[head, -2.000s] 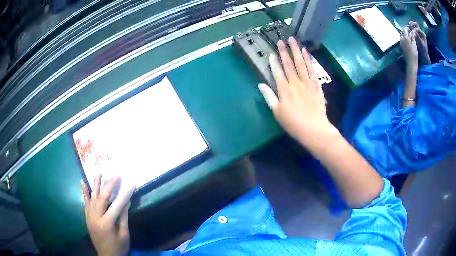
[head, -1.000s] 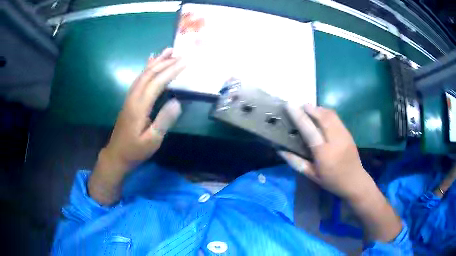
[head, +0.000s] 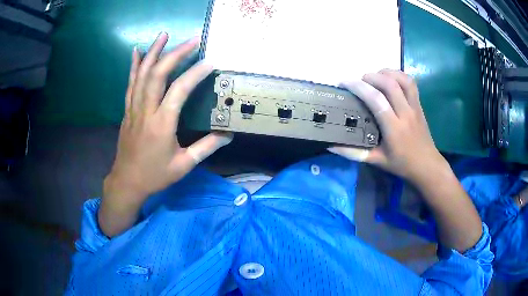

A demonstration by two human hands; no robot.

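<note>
The grey-brown metal fixture [head: 295, 118] lies level along the near edge of the white parts tray [head: 307, 43], with several dark slots in a row and screws at its ends. My right hand [head: 393, 118] grips its right end, fingers over the far edge and thumb at the near edge. My left hand [head: 156, 121] is at its left end, thumb and index finger apart around the end; whether they press on it I cannot tell. Whitish finger cots cover thumbs and index fingers. Reddish tiny components [head: 257, 8] are scattered on the tray's far left.
The green-matted bench [head: 87, 81] extends on both sides of the tray. Dark stacked fixtures [head: 492, 98] stand at the right, beside metal rails [head: 463, 29]. A person's blue sleeve [head: 498, 202] and part of an arm show at the right edge.
My right hand has brought the fixture from the right side of the bench to the tray's near edge and levelled it. My left hand has moved to its left end.
</note>
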